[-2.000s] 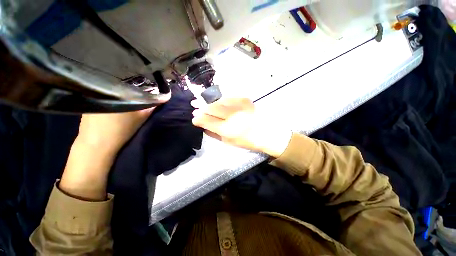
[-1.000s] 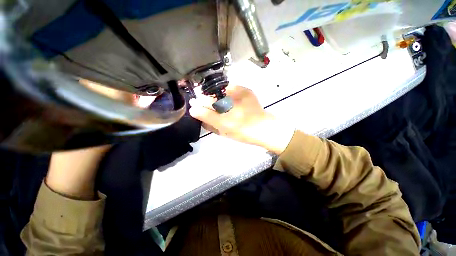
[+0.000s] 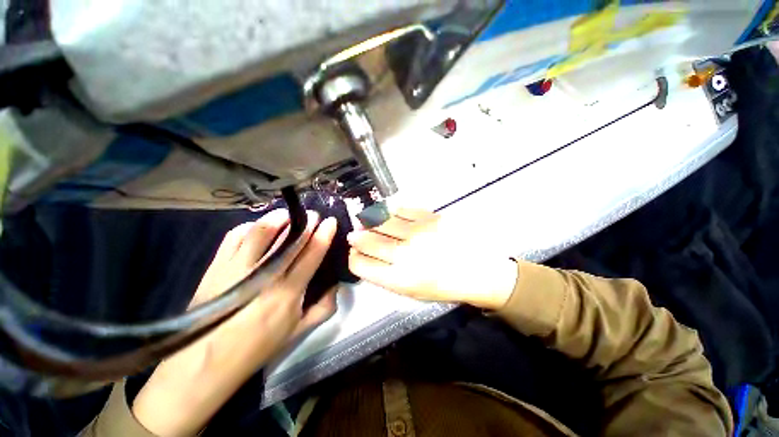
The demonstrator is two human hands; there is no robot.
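The black garment [image 3: 329,249] lies under the needle area of the white sewing machine head [image 3: 256,128]. My left hand [image 3: 269,286] lies on the garment with its fingers spread near the needle area; a dark curved guard passes in front of the hand. My right hand [image 3: 418,260] lies flat at the garment's right edge, fingertips beside a small grey knob [image 3: 373,215]. Whether either hand pinches the fabric cannot be told. The needle and presser foot are mostly hidden by the head and a silver rod [image 3: 367,145].
The white table's ruler-marked edge [image 3: 581,229] runs diagonally. Small red-ended tools [image 3: 450,126] lie behind my right hand. More black fabric [image 3: 683,230] is at the right and left. A blue object [image 3: 741,399] shows at the lower right.
The view has moved closer to the machine head. My left hand, earlier largely behind the guard, now shows with fingers spread on the garment. My right hand is slightly lower in view.
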